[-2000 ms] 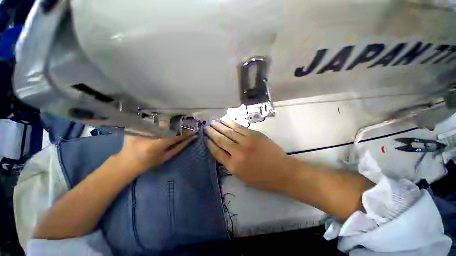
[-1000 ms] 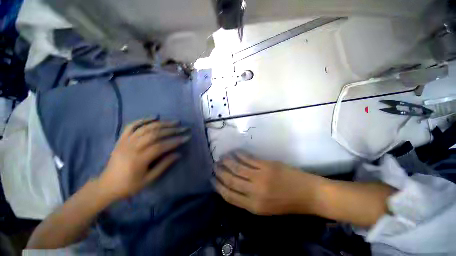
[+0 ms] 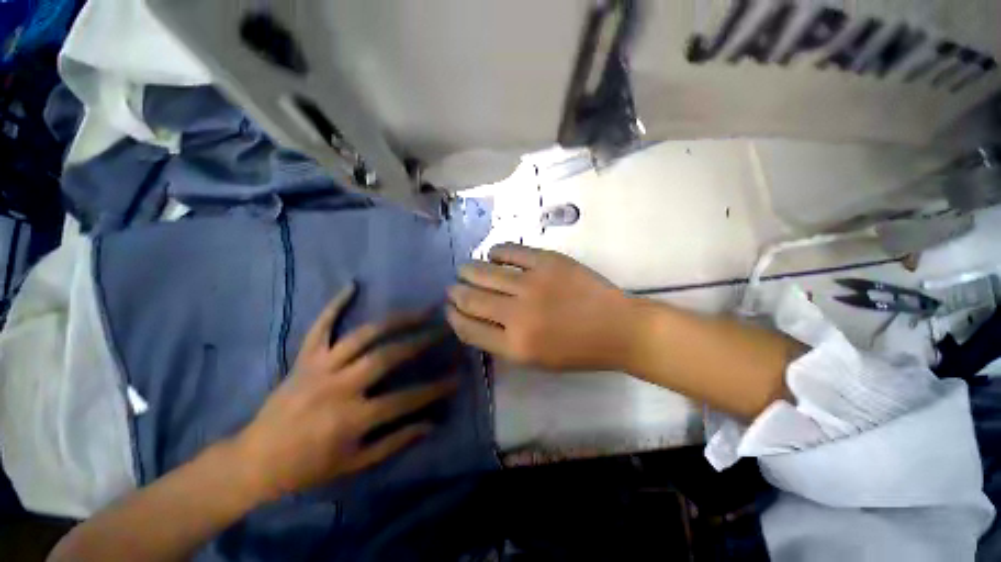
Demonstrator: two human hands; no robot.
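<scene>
A blue-grey garment piece (image 3: 198, 296) lies flat on the machine bed, with a darker seam line down it and its right edge running up to the presser foot (image 3: 437, 206). White cloth (image 3: 44, 362) lies along its left side, with a tiny white label (image 3: 136, 401) at the border. My left hand (image 3: 351, 401) rests on the grey cloth with fingers spread. My right hand (image 3: 543, 307) is at the cloth's right edge, below the needle area, its fingers close together; whether they pinch the edge is unclear. The needle itself cannot be made out.
The cream machine head (image 3: 472, 77) marked "JAPAN 777" spans the top. Dark thread snips (image 3: 887, 296) lie at the right, near a pale bent rod (image 3: 812, 242). Bunched grey cloth (image 3: 220, 154) lies behind, at the upper left. The bed's front edge is below my right arm.
Since one second ago, my right hand has moved up along the cloth edge towards the needle area. My left hand has shifted slightly right and down, with its fingers spread wider.
</scene>
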